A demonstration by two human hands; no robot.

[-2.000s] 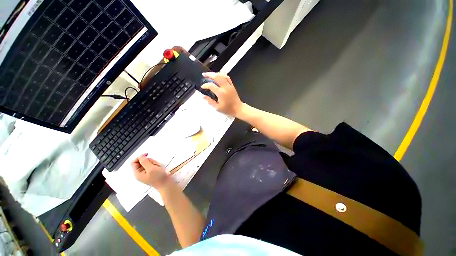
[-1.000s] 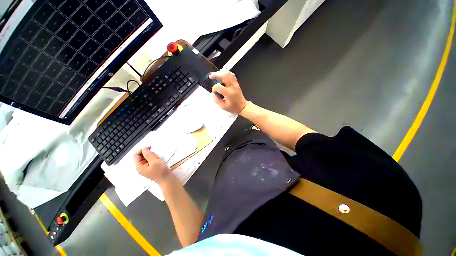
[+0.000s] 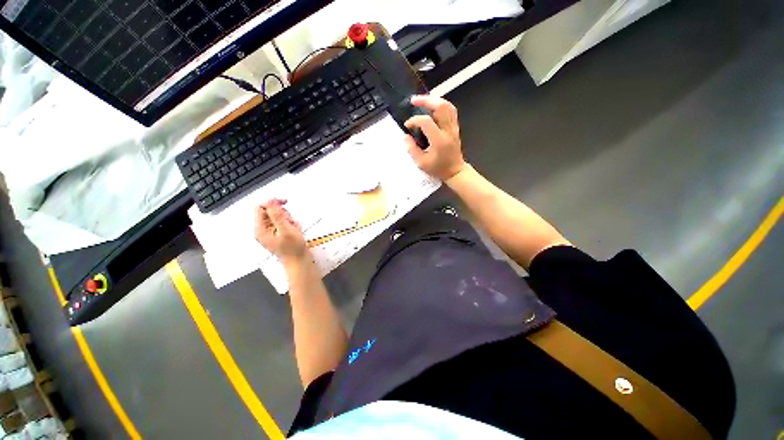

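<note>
My right hand (image 3: 437, 142) is bent over a small black computer mouse (image 3: 419, 131) at the right end of the black keyboard (image 3: 284, 129). My left hand (image 3: 280, 230) rests over the white paper sheets (image 3: 331, 191), fingers curled with the tips close together; whether it holds anything thin cannot be told. A tan paper piece (image 3: 372, 207) lies on the sheets between my hands. The monitor (image 3: 146, 43), cut off by the top edge, shows a grid of outlined shapes on black.
A red emergency stop button (image 3: 358, 35) on a yellow base is behind the keyboard's right end. Another (image 3: 93, 285) is on the black rail end at lower left. Whitish wrinkled film (image 3: 103, 163) lies behind the keyboard. Yellow lines (image 3: 219, 344) mark the grey floor.
The view has shifted, so the keyboard and papers sit higher and farther right, and less of the monitor shows. My right hand stays at the mouse and my left hand over the papers.
</note>
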